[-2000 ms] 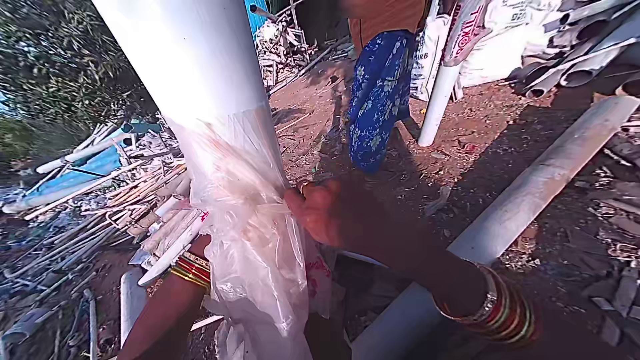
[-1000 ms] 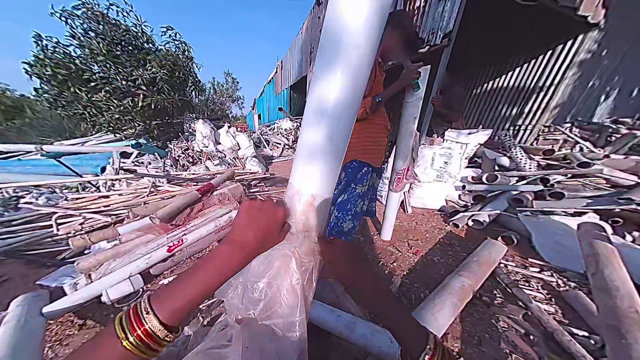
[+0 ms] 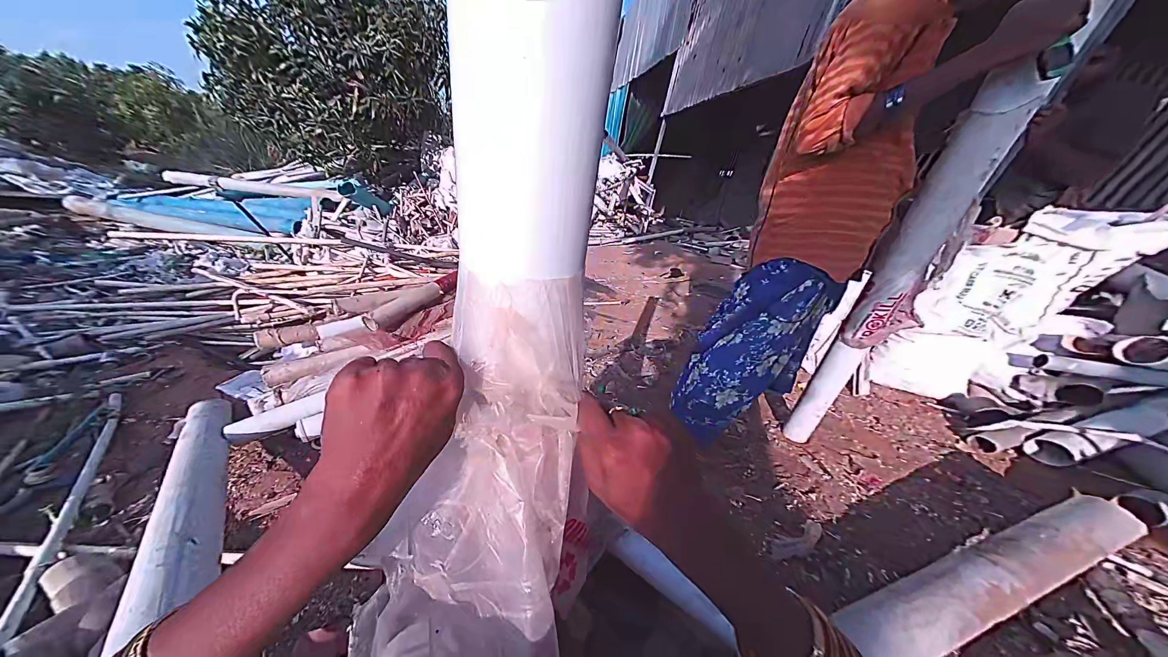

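A wide white plastic pipe [image 3: 538, 137] stands upright before me, and its top runs out of view. Around its lower part hangs a clear plastic sleeve [image 3: 497, 511], crumpled below the sleeve's upper edge. My left hand [image 3: 392, 411] is closed on the sleeve at the pipe's left side. On the right side my right hand [image 3: 634, 456] grips the sleeve, its fingertips partly hidden behind the plastic. Red print shows on the plastic low down near my right hand. The pipe's lower end cannot be made out inside the sleeve.
Another person [image 3: 839, 173] in orange and blue stands ahead to the right, with a tilted pipe [image 3: 949, 201]. Thin pipes [image 3: 274, 283] lie piled at the left, wider pipes [image 3: 1095, 411] at the right. A large pipe [image 3: 995, 584] and a grey-white pipe [image 3: 182, 520] lie close by; white sacks [image 3: 995, 283] stand behind.
Two seconds ago my left hand was low behind the plastic; one second ago it was at the sleeve's upper part, where it still is. The view has swung up, then partly down.
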